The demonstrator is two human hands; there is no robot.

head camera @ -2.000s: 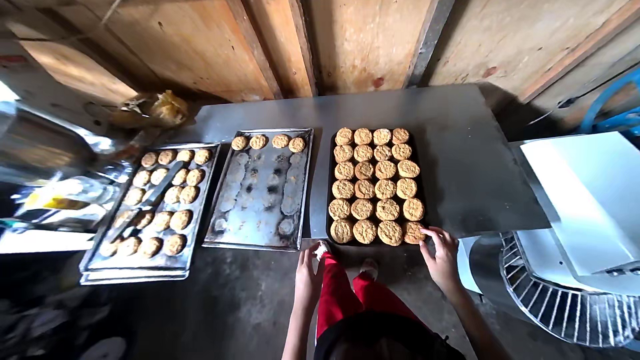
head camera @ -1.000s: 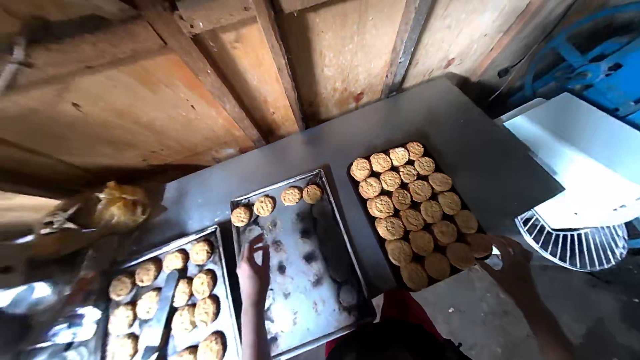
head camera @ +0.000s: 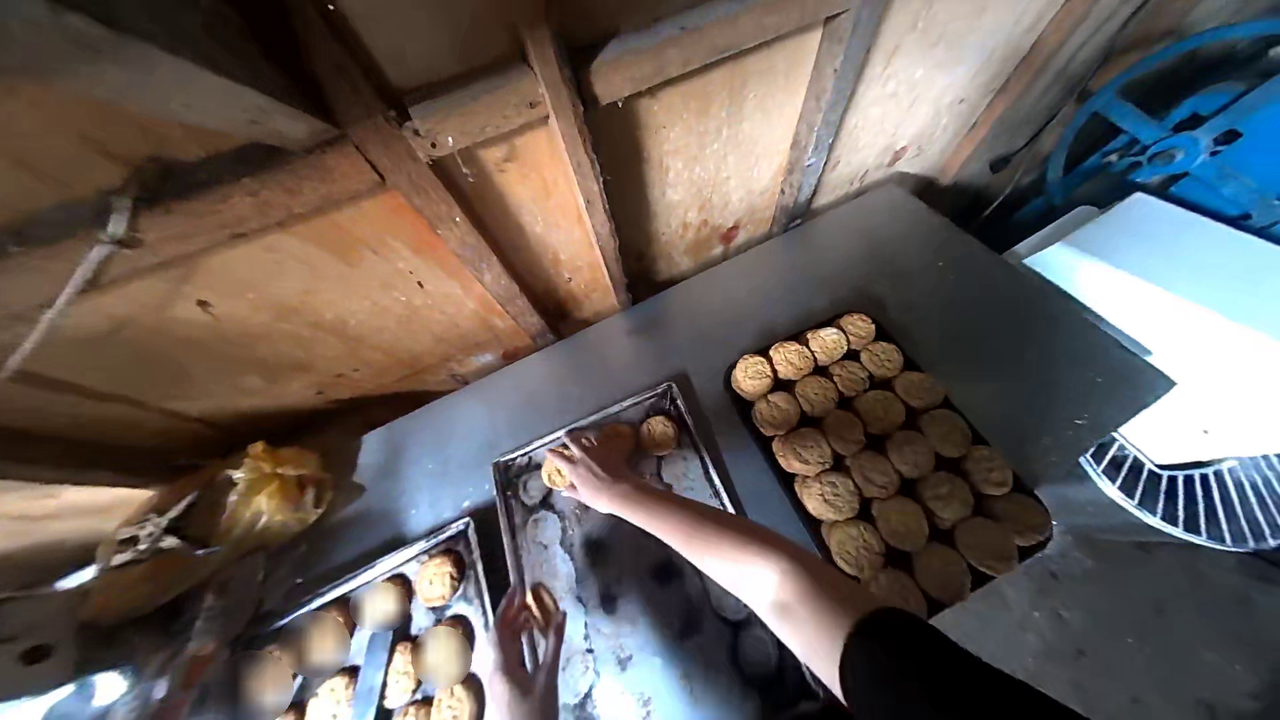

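Near the left wall of the middle metal baking tray (head camera: 715,480), my left hand (head camera: 525,655) is raised with a round cookie (head camera: 542,606) between its fingers. My right hand (head camera: 597,472) reaches across that tray from the right, its fingertips on another cookie (head camera: 556,473) near the far edge. Beside and partly behind this hand lies a cookie (head camera: 617,436), and one more (head camera: 659,435) sits in the far right corner. A dark tray on the right holds rows of cookies (head camera: 873,474). The left tray (head camera: 385,570) holds several cookies and a flat metal blade (head camera: 372,672).
All the trays rest on a grey metal table (head camera: 620,345) against a wooden wall. A yellowish plastic bag (head camera: 275,490) lies at the left. To the right stand a white panel (head camera: 1190,320), a round wire guard (head camera: 1180,495) and a blue spoked wheel (head camera: 1165,150).
My right hand has moved left from the right tray to the middle tray's far edge. My left hand has moved toward the tray's left side and now holds a cookie. The view has swung left.
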